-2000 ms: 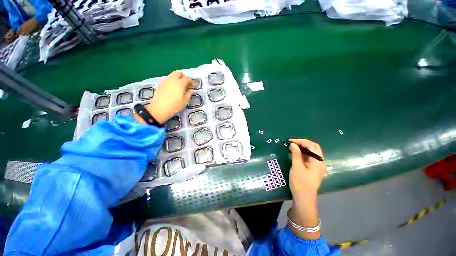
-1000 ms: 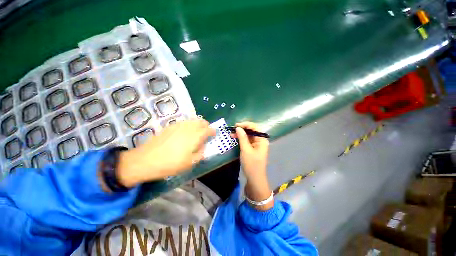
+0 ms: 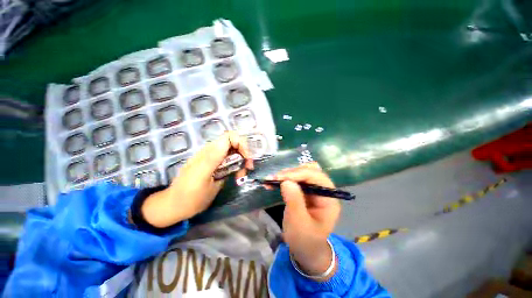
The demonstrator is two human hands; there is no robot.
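Observation:
My left hand (image 3: 198, 183) holds a silver-grey watch case (image 3: 228, 166) tilted near the bench's front edge, between thumb and fingers. My right hand (image 3: 309, 212) grips black tweezers (image 3: 321, 190), their tip pointing left towards the case. A tiny white-edged adhesive piece (image 3: 242, 181) shows at the tip, just below the case. The white blister tray (image 3: 195, 81) lies behind my left hand, with rows of cases in its pockets and one bare pocket in the upper right part. The adhesive sheet (image 3: 305, 156) shows only in part behind my right hand.
Tiny loose pieces (image 3: 307, 126) lie on the green bench right of the tray. A white paper scrap (image 3: 276, 55) lies beyond the tray's right side. A red object (image 3: 507, 157) and yellow-black floor tape (image 3: 379, 236) are at the right, beyond the bench edge.
My left hand has moved from the tray to the bench's front edge and now shows a case in its fingers. My right hand has brought the tweezers beside it. The camera view has shifted.

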